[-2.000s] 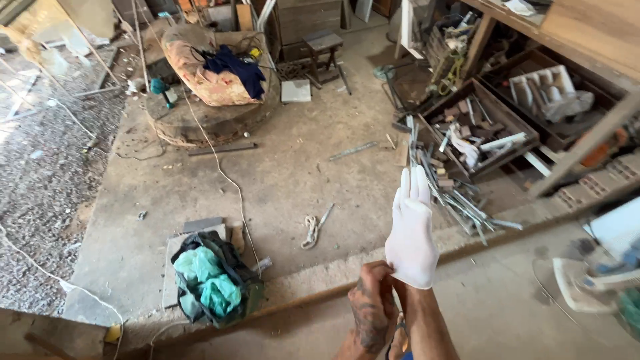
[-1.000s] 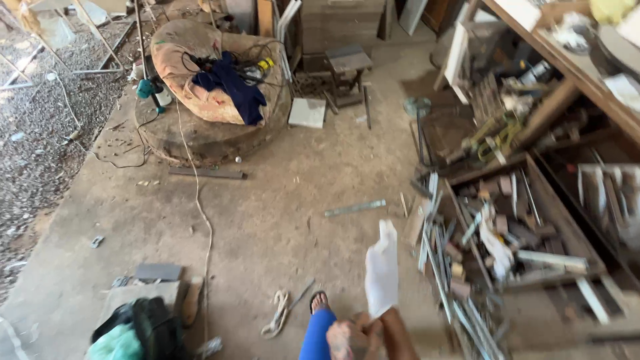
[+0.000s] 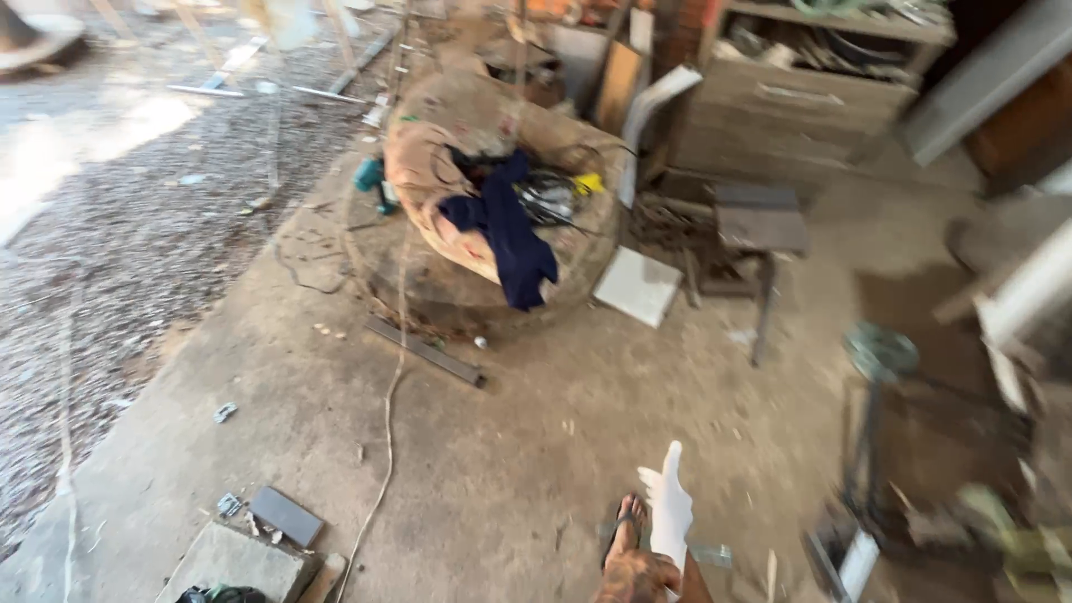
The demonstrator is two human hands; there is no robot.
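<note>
My right hand (image 3: pixel 670 507) wears a white glove and points up and away over the concrete floor, its fingers extended and holding nothing. My left hand (image 3: pixel 638 576), bare and tattooed, lies at the wrist of that glove at the bottom edge, its fingers closed on the cuff. Part of the left hand is cut off by the frame. Beside the hands, on the left, is a foot in a black flip-flop (image 3: pixel 624 532).
A round concrete slab (image 3: pixel 435 293) bears a cushion (image 3: pixel 419 176), dark blue cloth (image 3: pixel 519 243) and a teal power tool (image 3: pixel 368 176). A white tile (image 3: pixel 638 285) and small stool (image 3: pixel 760 218) stand beyond. A cord (image 3: pixel 389 435) crosses the floor; a metal bar (image 3: pixel 425 350) lies near the slab.
The view has swung left and moved closer to the round slab; the box of scraps on the right has left the view. My left hand stays at the right glove's cuff.
</note>
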